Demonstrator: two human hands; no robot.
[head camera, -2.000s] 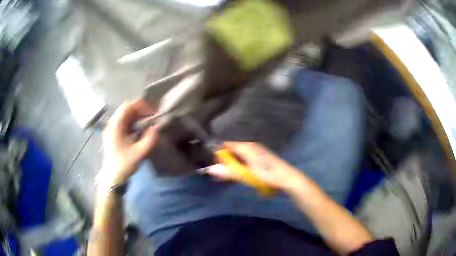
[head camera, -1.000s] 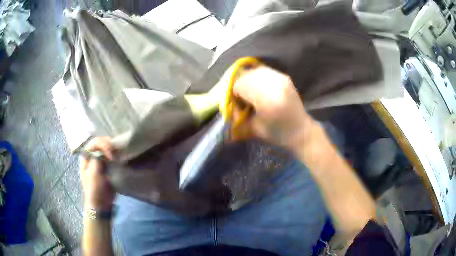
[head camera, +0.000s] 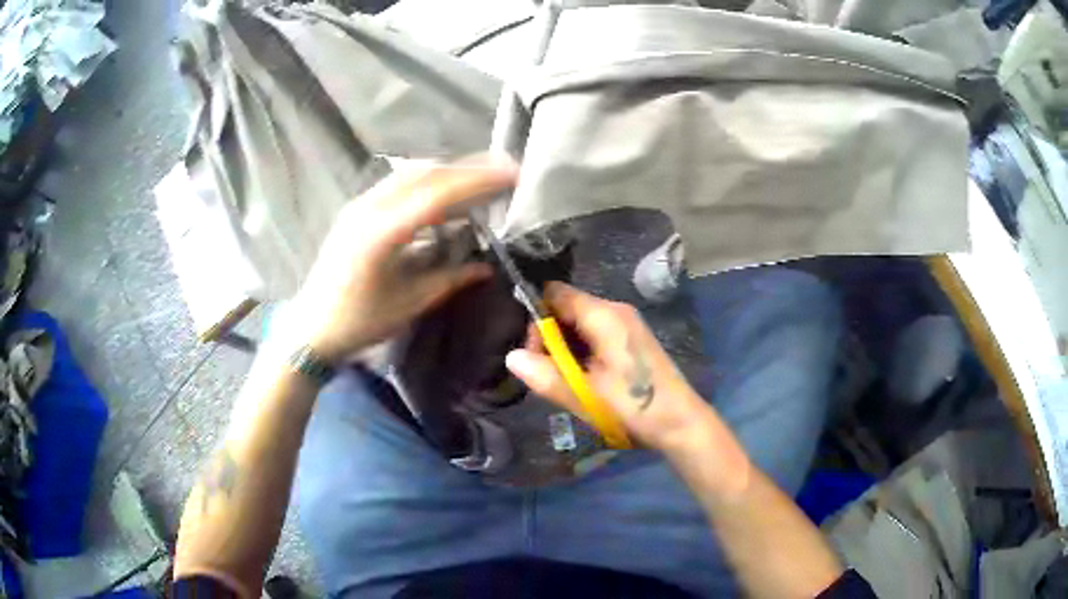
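Observation:
A large grey-beige garment piece (head camera: 750, 152) lies spread across the top centre and right, with a folded, stitched edge. My left hand (head camera: 392, 252) holds the cloth at its left end, fingers curled round a bunched part. My right hand (head camera: 615, 363) is shut on scissors with yellow-orange handles (head camera: 570, 377). Their dark blades point up and left to the cloth at my left fingertips. Whether the blades are touching the cloth is hard to tell. Darker brown cloth (head camera: 451, 351) hangs below my left hand over my lap.
More taupe cloth (head camera: 293, 129) drapes over a white bench (head camera: 202, 252) at left. A white table with a tan edge (head camera: 995, 339) curves along the right. Blue sheets (head camera: 64, 439) lie at floor level at left. Loose cloth (head camera: 902, 515) lies at lower right.
The scissors have moved from across the cloth to my left fingertips, blades now pointing up. My left hand has moved up and right. The garment piece now shows its paler side; the yellow-green patch is hidden.

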